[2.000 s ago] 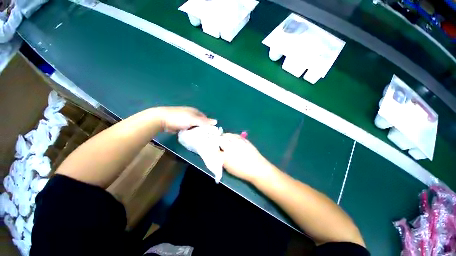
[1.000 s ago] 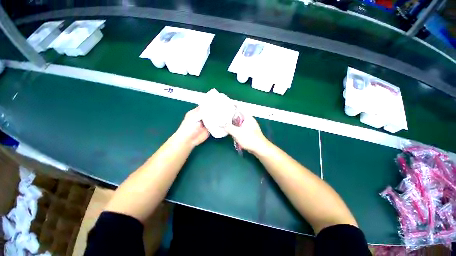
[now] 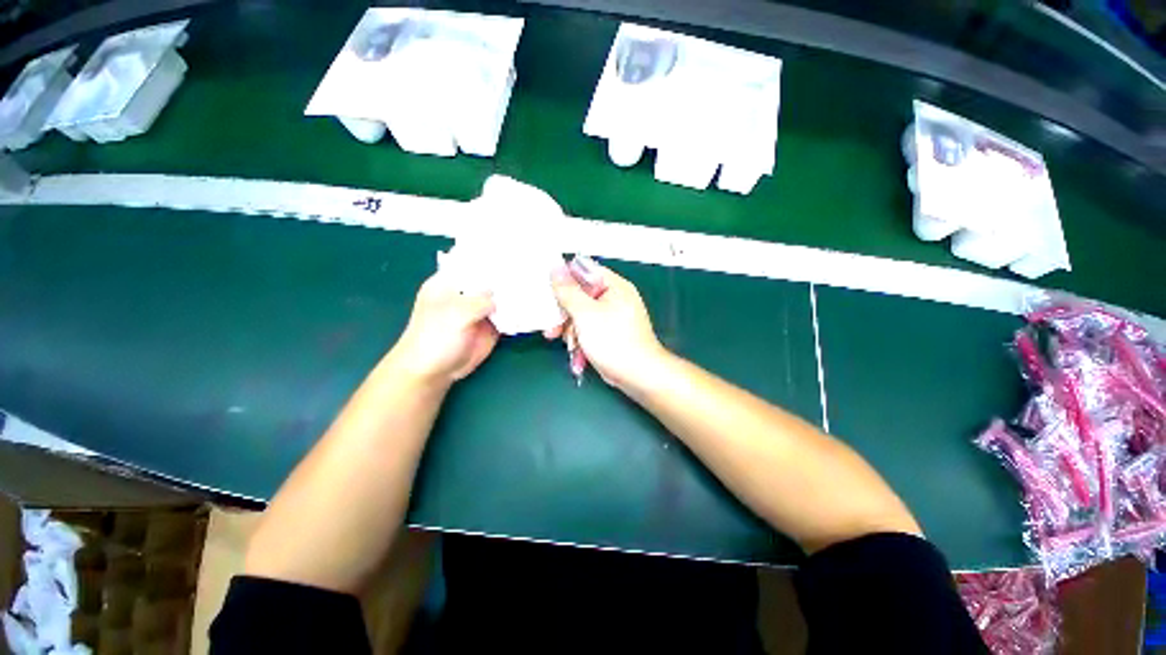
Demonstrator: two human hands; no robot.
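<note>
A white wrapped part (image 3: pixel 509 250) is held up between my two hands, above the bench near the white rail; its contents are hidden. My left hand (image 3: pixel 448 330) grips its lower left side. My right hand (image 3: pixel 611 323) grips its right side and also holds a bagged pink part (image 3: pixel 575 346), which sticks out below the fingers. Blister trays lie on the belt beyond: one at left centre (image 3: pixel 428 83), one at centre (image 3: pixel 691 113) and one at right (image 3: pixel 985 192). The left centre and centre trays have a grey part in a left cavity.
A pile of bagged pink parts (image 3: pixel 1087 435) lies at the bench's right end, with a carton of them (image 3: pixel 1010 608) below. A carton of wrapped parts with brown dividers (image 3: pixel 141 576) is at lower left. The white rail (image 3: pixel 754 262) crosses ahead. More trays (image 3: pixel 122 83) are at far left.
Since the first frame, both hands have moved forward from the bench's near edge with the white bundle, now raised and spread wider. The view has turned and the trays have shifted in it.
</note>
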